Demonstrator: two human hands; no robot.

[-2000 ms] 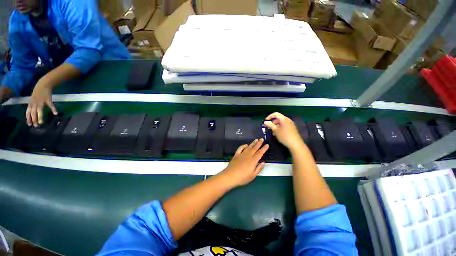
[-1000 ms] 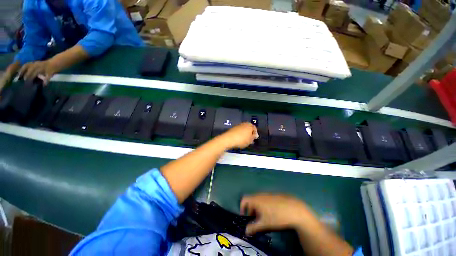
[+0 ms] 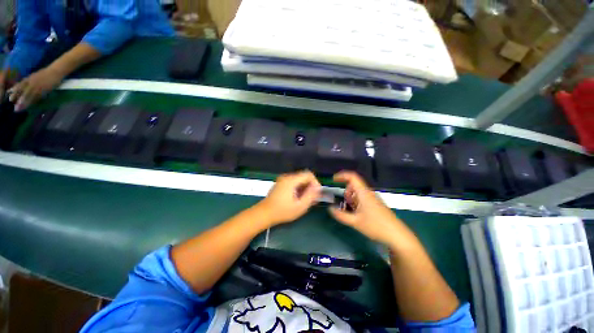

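My left hand (image 3: 294, 197) and my right hand (image 3: 366, 207) face each other over the near rail. A small object, partly pale and partly dark, is between their fingertips; it looks like a watch (image 3: 333, 194), but blur and fingers hide its details. A pile of black watches (image 3: 306, 273) lies fanned out at my lap edge, one face lit white. Black box lids (image 3: 262, 139) with small pale logos alternate with box bases (image 3: 299, 156) in a row on the green belt. Some bases show a small watch face, and two show bright white marks.
White blister trays (image 3: 339, 39) are stacked beyond the belt, and more trays (image 3: 547, 266) stand at right. A single black box (image 3: 188, 60) lies on the far ledge. A grey post (image 3: 534, 78) slants at right near a red bin (image 3: 578, 110). A blue-jacketed person's hand is at far left.
My left hand has drawn back from the belt and my right hand has come up from the lap, meeting at the near rail. The boxes appear further left; the watch pile shows more clearly.
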